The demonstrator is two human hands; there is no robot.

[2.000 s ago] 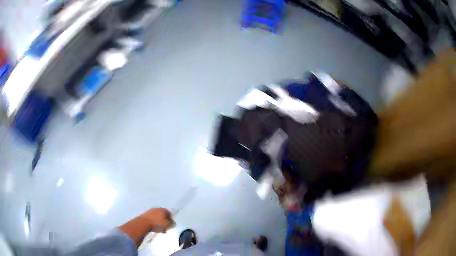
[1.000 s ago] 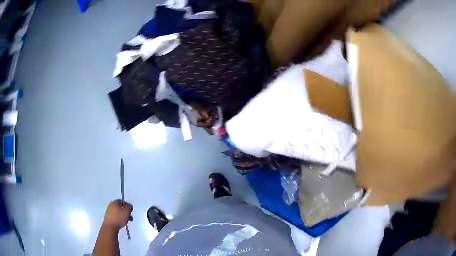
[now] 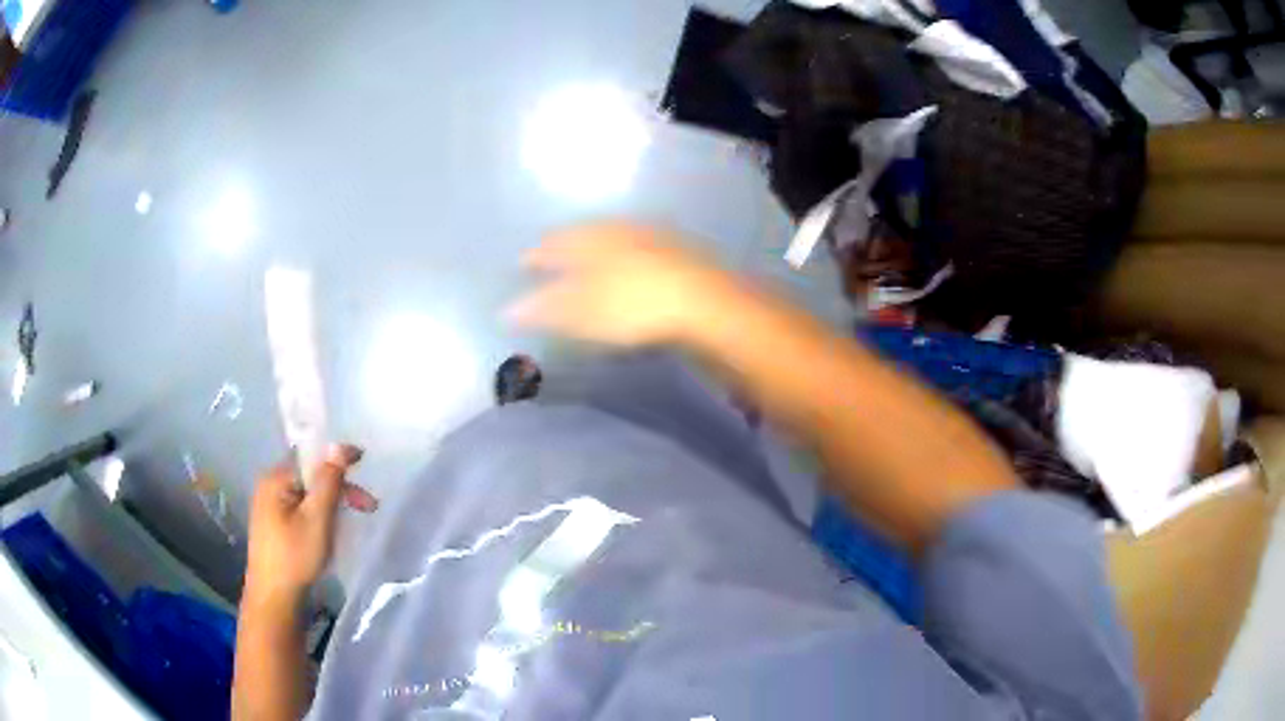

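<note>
A narrow white strip [image 3: 296, 359], pale and flat with a faint mark near its lower end, stands up from my left hand [image 3: 299, 514]. The thumb and fingers pinch its lower end in front of my body at the lower left. My right hand [image 3: 606, 286] is blurred by motion and reaches across above my shirt. Its fingers look apart and nothing shows in it. It does not touch the strip.
A heap of dark fabric [image 3: 1008, 183] with white scraps lies at the upper right. White pieces [image 3: 1134, 423] and brown card [image 3: 1198, 578] lie at the right. A blue container [image 3: 183, 655] is at the lower left. Scraps litter the grey floor [image 3: 409, 85].
The view has turned, and the fabric heap sits farther right. My right hand has come into view. The thing in my left hand, thin and edge-like before, now shows a broad white face.
</note>
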